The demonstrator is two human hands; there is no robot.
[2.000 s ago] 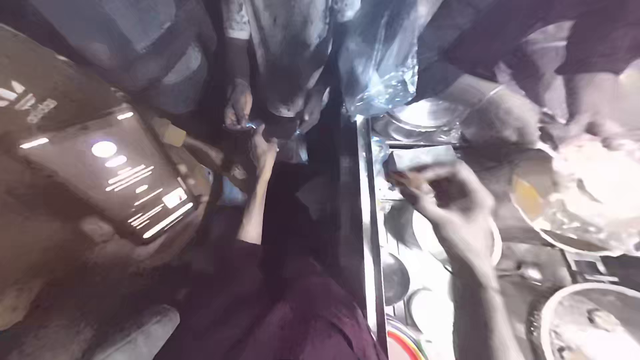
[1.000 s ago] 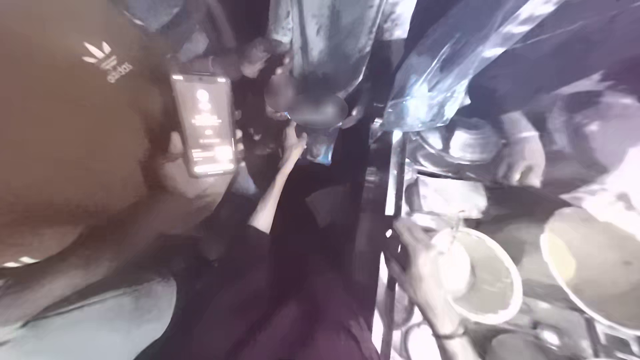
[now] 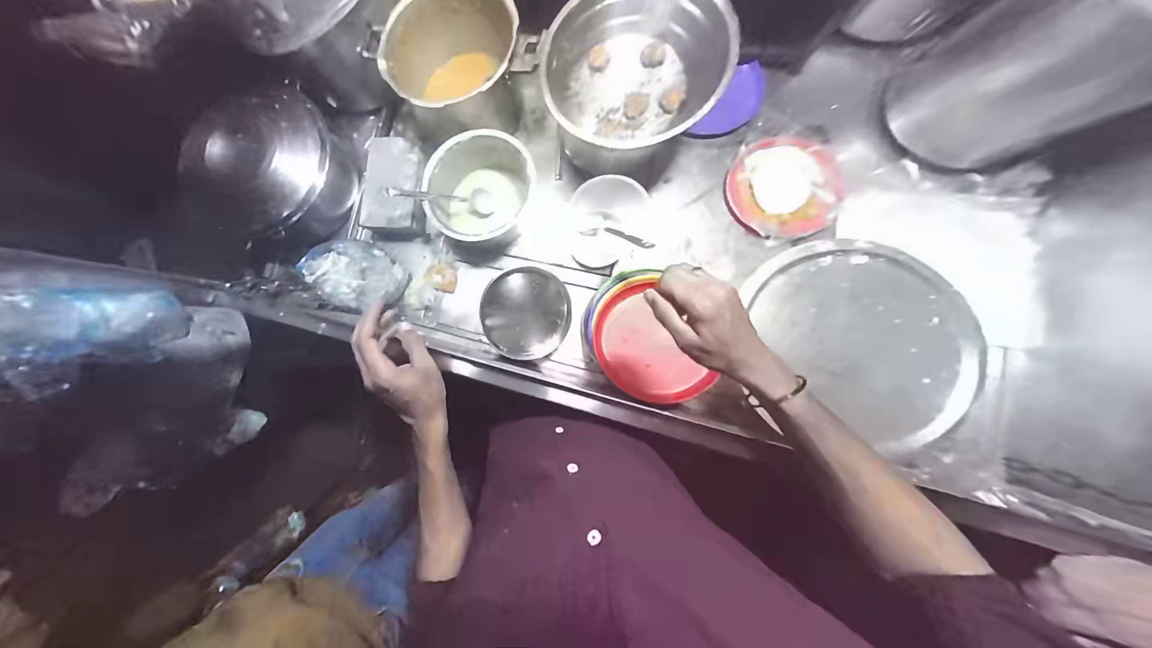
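Observation:
My left hand (image 3: 402, 373) is over the counter's front edge, fingers apart and slightly curled, holding nothing visible, just below a clear plastic bag (image 3: 353, 273). Fingers bent, my right hand (image 3: 697, 315) hovers over or touches the right rim of a stack of coloured plates with a red one (image 3: 652, 346) on top; whether it grips a rim is unclear. Between the hands stands a round steel dish (image 3: 526, 313). Behind it are a steel pot with a ladle and pale liquid (image 3: 480, 186) and a small bowl with a spoon (image 3: 610, 216).
A large round steel tray (image 3: 868, 342) lies at the right. Farther back are a red plate with white food (image 3: 783, 187), a deep pot holding several brown pieces (image 3: 639, 81), a pot of orange-yellow food (image 3: 450, 54) and a purple plate (image 3: 733, 101). Part of a person in blue is at lower left.
The view has swung strongly to the right onto the counter. My left hand, earlier reaching toward another person's hands, is now at the counter edge. My right hand is now at the red plates.

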